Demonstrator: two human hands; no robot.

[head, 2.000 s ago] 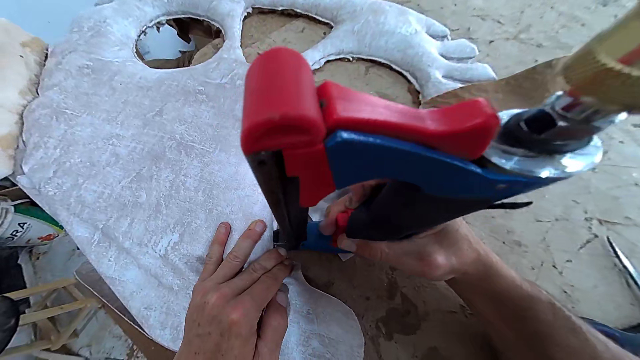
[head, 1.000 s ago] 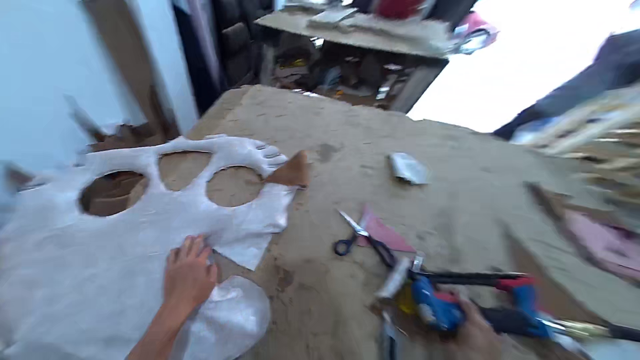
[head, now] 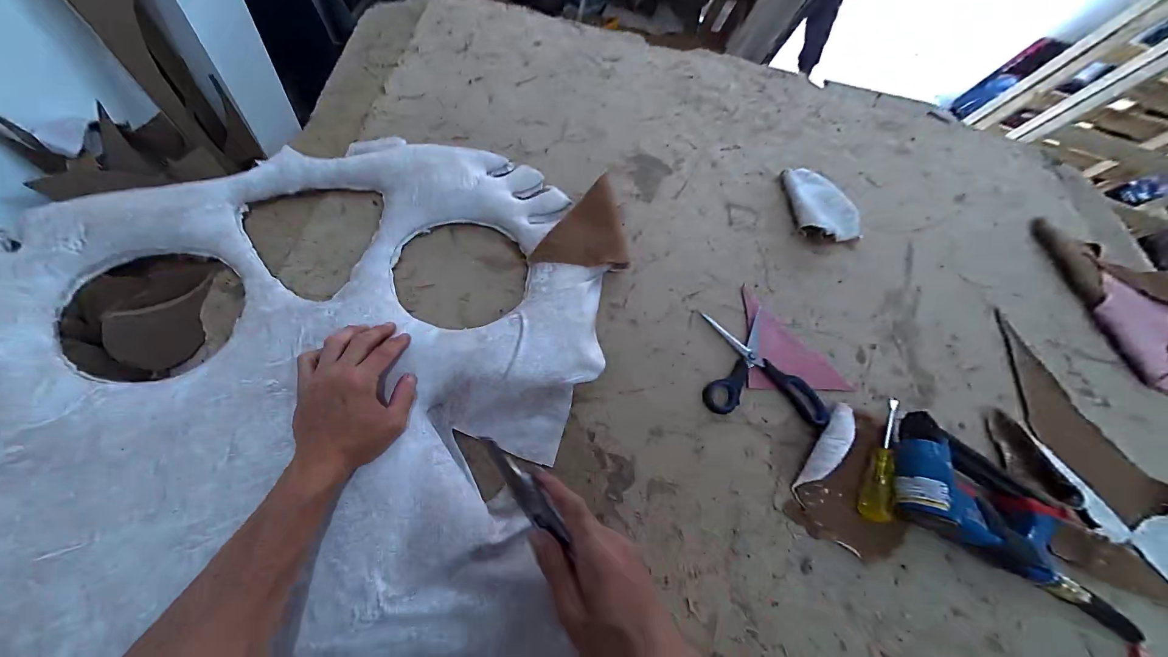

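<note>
A large whitish hide-like sheet (head: 383, 538) with several cut-out holes covers the left of the worktable. My left hand (head: 351, 397) lies palm down on it, below the middle and right holes, fingers slightly spread. My right hand (head: 593, 566) grips a slim dark-handled cutting knife (head: 529, 493), whose tip points up and left beside a narrow open slit near the sheet's lower right. A brown flap (head: 589, 228) folds over the sheet's upper right edge.
Right of the sheet on the worktable (head: 675, 119) lie open scissors (head: 753, 360) on a pink triangular scrap (head: 794, 356), a yellow-handled screwdriver (head: 878, 479), a blue and red air stapler (head: 958, 502) and brown offcuts (head: 1077, 429). A whitish scrap (head: 821, 203) lies further back. Part of a person's leg (head: 815, 36) shows beyond the table.
The air stapler, held in my right hand before, now lies on the table at the right. My right hand has come back to the sheet with the knife. My left hand stays on the sheet.
</note>
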